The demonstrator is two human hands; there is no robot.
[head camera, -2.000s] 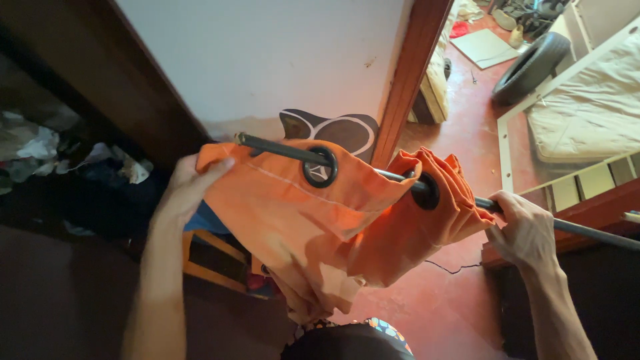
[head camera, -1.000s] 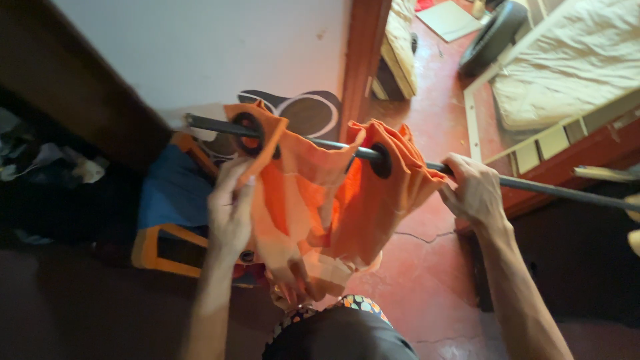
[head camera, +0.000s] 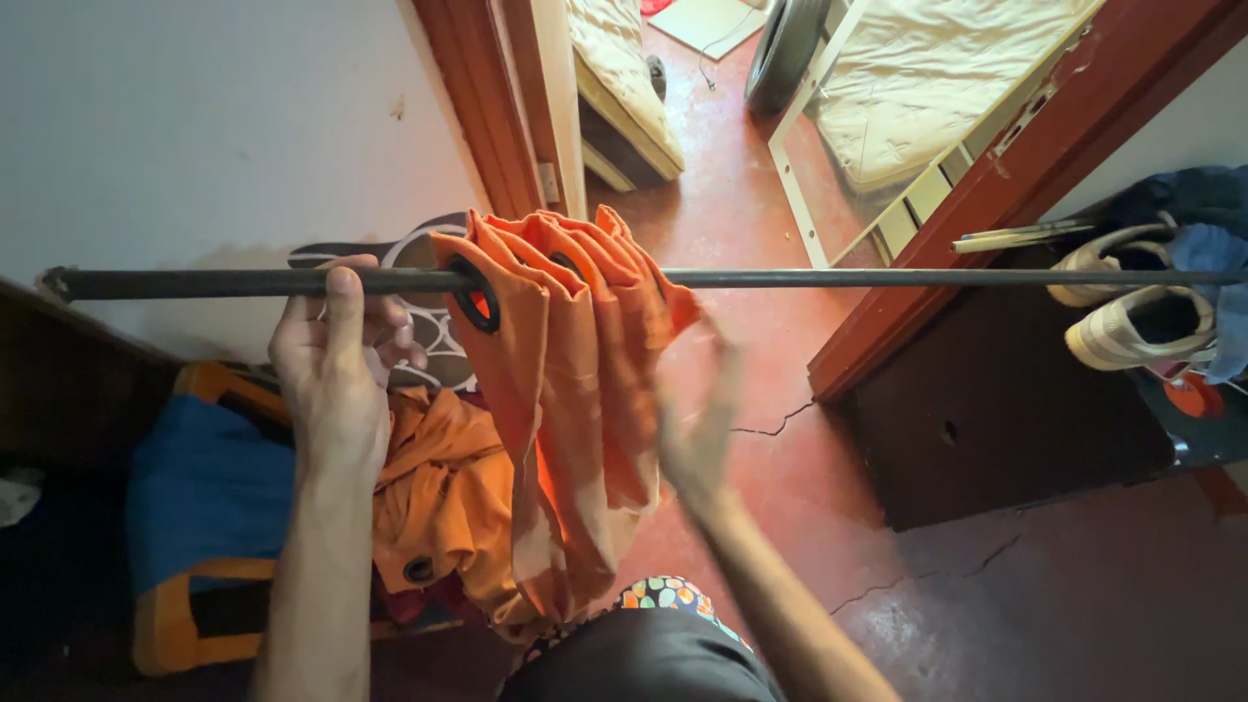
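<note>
A dark curtain rod [head camera: 799, 279] crosses the view from left to right. My left hand [head camera: 341, 361] grips it near its left end, thumb in front. Bunched on the rod just right of that hand hangs an orange curtain [head camera: 575, 390], its dark ring eyelet [head camera: 475, 294] around the rod. Blurred, my right hand [head camera: 697, 409] is beside the curtain's right folds, below the rod and off it; whether its fingers hold any cloth cannot be told. More orange cloth with an eyelet [head camera: 419, 568] lies heaped lower left.
An orange-framed chair with blue fabric [head camera: 210, 487] stands at lower left. A red door frame [head camera: 1024, 175] rises on the right, beside a dark cabinet [head camera: 994, 419] with shoes [head camera: 1146, 327] on top. Through the doorway are a tire [head camera: 788, 54] and a mattress [head camera: 936, 88].
My left hand has gone from the curtain's edge to the rod. My right hand has let go of the rod and is now beside the cloth. The curtain is bunched more tightly.
</note>
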